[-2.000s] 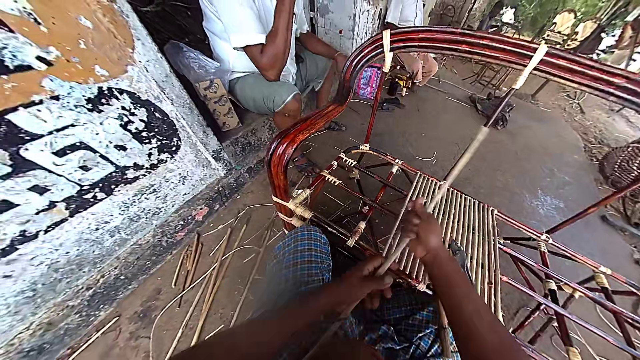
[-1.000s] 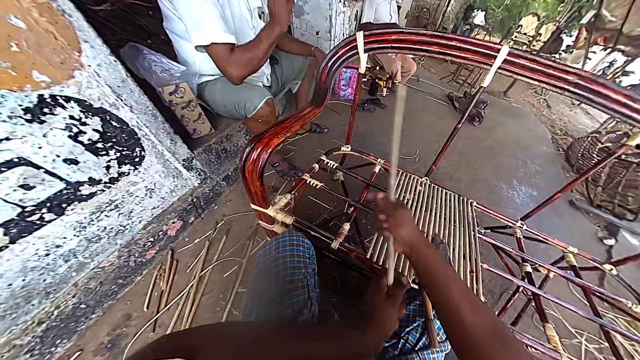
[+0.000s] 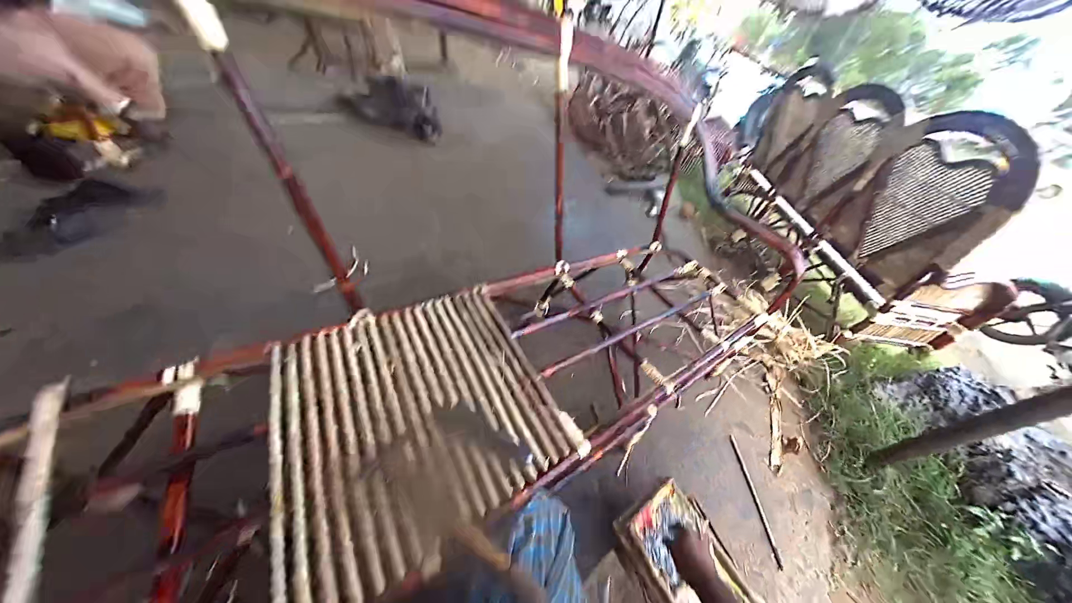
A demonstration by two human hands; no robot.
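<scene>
My right hand [image 3: 691,548] reaches down into a shallow box [image 3: 630,536] of mixed small items on the ground, at the lower middle right; its fingers are hidden or blurred among them. My left hand cannot be made out. A pale cane pole [image 3: 35,494] stands tilted at the lower left edge, its lower end out of view. The red-brown cane furniture frame [image 3: 636,423] spans the view, with a slatted cane seat panel [image 3: 385,377] bound to it. A blurred brown and dark shape covers the panel's lower middle; what it is cannot be told.
The frame's curved top rail [image 3: 611,54] and uprights [image 3: 293,180] stand beyond the seat. Frayed cane strips [image 3: 779,343] and a thin stick [image 3: 755,502] lie to the right. Finished cane chairs [image 3: 930,201] and a slanting post [image 3: 971,427] are farther right. Part of a person shows upper left.
The view has swung strongly to the right. My right hand has left the cane pole it gripped before and is now in the box.
</scene>
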